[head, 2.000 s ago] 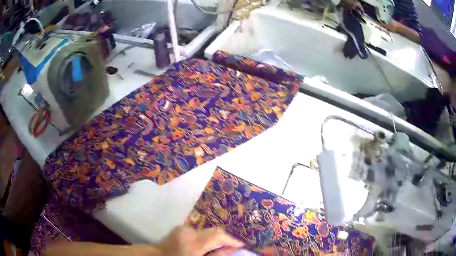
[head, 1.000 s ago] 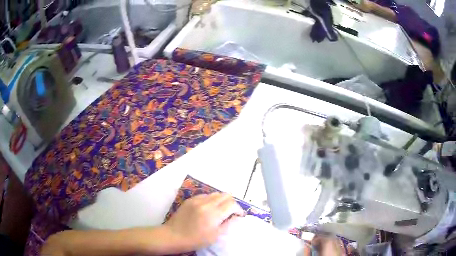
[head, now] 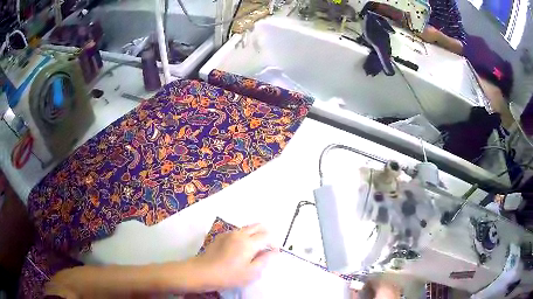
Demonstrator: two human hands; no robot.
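My left hand (head: 236,257) lies palm down at the lower middle, fingers together, pressing on a smaller purple-orange printed piece (head: 217,226) and the edge of a white piece (head: 298,280). The white piece covers most of the printed one. My right hand (head: 380,289) is blurred and cut off by the bottom edge, at the white piece's right end beside the sewing machine (head: 432,233); its grip cannot be told. A large printed panel (head: 169,152) lies spread on the white table (head: 257,195), left of the machine.
A pale upright guard (head: 331,228) and a bent metal rod (head: 294,219) stand at the machine's left. A second machine (head: 58,105) with red-orange scissor-like loops (head: 22,150) is at upper left. Beyond are a white trough (head: 304,55) and another person's arm (head: 442,40).
The white piece now covers the smaller printed piece, under my left hand. My right hand has come into view at the machine. The camera view has shifted, so the table scene sits differently.
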